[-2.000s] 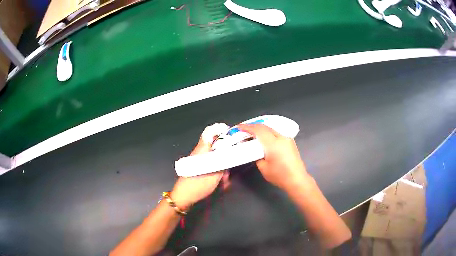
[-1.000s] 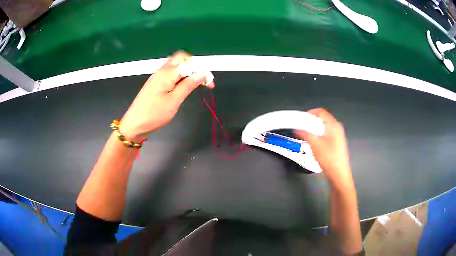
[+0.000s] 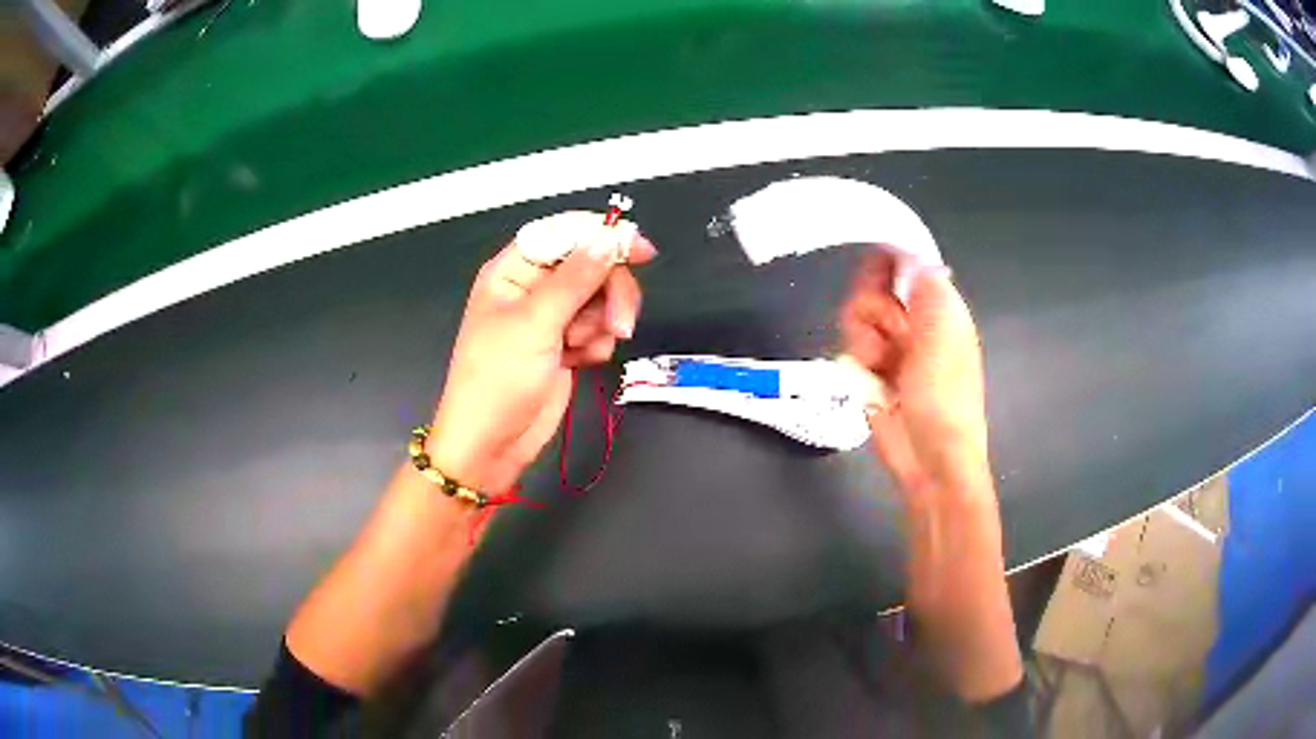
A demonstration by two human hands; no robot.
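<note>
My left hand [image 3: 527, 347] holds a small white end piece [image 3: 560, 238] in its fingertips, with a short red wire and a pale connector [image 3: 619, 205] sticking up from it. A thin red lead [image 3: 585, 484] hangs below in a loop towards the handle housing. My right hand [image 3: 924, 354] is slightly blurred. It holds the curved white shell [image 3: 823, 217] at its right end, and its lower part meets the broad end of the white handle housing [image 3: 830, 409]. The housing shows its open inside with a blue strip. Whether the right hand grips the housing too is unclear.
The dark bench [image 3: 289, 477] curves beneath my hands. A white rail [image 3: 433, 202] separates it from the green belt [image 3: 606, 65]. White parts lie on the belt at its far edge [image 3: 390, 18] and upper right [image 3: 1220, 29]. Cardboard [image 3: 1133, 585] is at lower right.
The white shell and blue-stripped housing, close together a second ago, are now spread apart, shell above and housing below. My left hand has moved right and lower, still holding the end piece.
</note>
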